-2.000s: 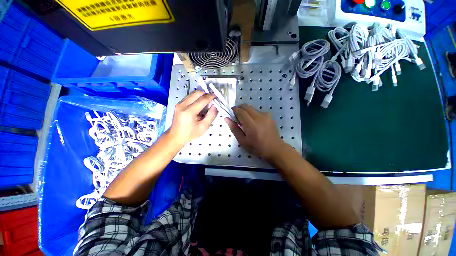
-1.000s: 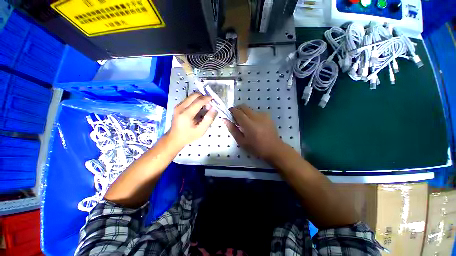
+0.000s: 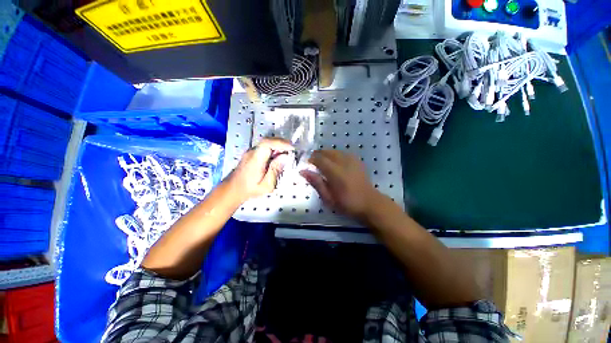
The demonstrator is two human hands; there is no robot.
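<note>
My left hand and my right hand are over the perforated plate, just in front of the whitish marking fixture. The fingers of both hands are curled around a white USB cable, which is blurred and mostly hidden between them. Whether its connector touches the fixture cannot be told. A small bright piece shows on the fixture's top.
The black laser head hangs above the plate's back left, near the fan guard. A lined blue bin with white cables is left. Grey-white coils lie on the green mat, by the control box.
The long white cable strands that slanted from the fixture to my right hand have gone from there. The cable is now bunched between my hands, and my left fingers have drawn down a little.
</note>
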